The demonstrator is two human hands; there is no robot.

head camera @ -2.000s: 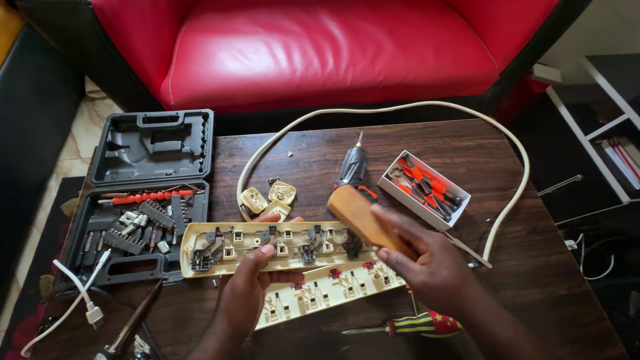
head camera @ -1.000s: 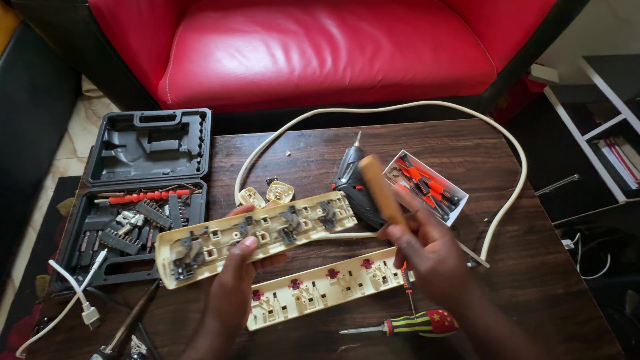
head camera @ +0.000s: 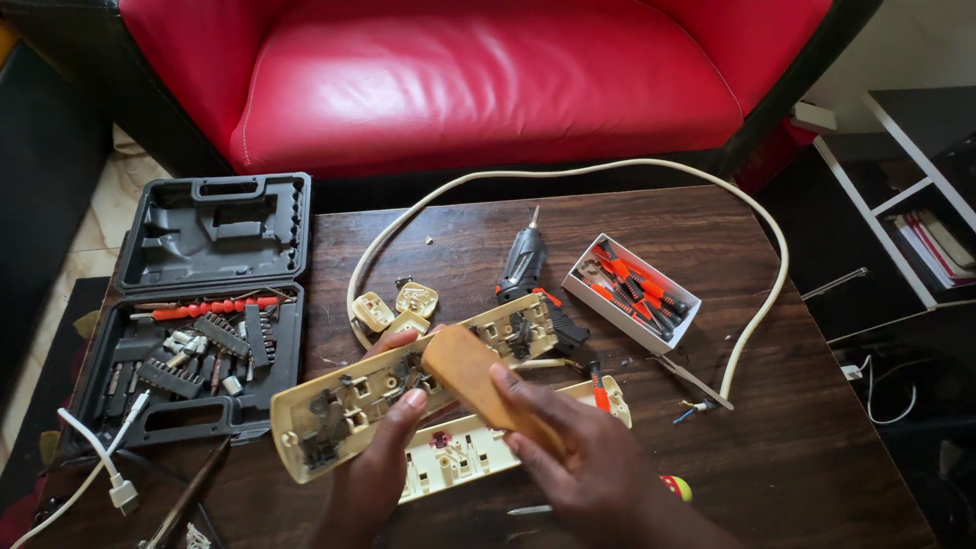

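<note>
My left hand (head camera: 381,450) grips one cream plastic half of a power strip housing (head camera: 358,396), tilted up to the right, its inner side showing dark, dirty patches. In my right hand (head camera: 587,450) is a brush with a wooden back (head camera: 473,374), held over the middle of that half; its bristles are hidden. Beneath lies the other cream half (head camera: 457,457), with reddish parts and a small orange-and-black tool (head camera: 598,387) on it. Behind the held half are opened cream plug parts (head camera: 417,300) and a black cordless screwdriver (head camera: 524,259).
An open black tool case (head camera: 217,229) with bits stands at the left. A white box (head camera: 637,293) of orange-and-black tools lies right of the screwdriver. A cream cable (head camera: 564,171) arcs across the back. A soldering iron (head camera: 187,496) and white USB cable (head camera: 91,457) are front left.
The brush has come left and down, from beside the right end of the held half to over its middle. The held half now tilts more steeply and covers part of the other half.
</note>
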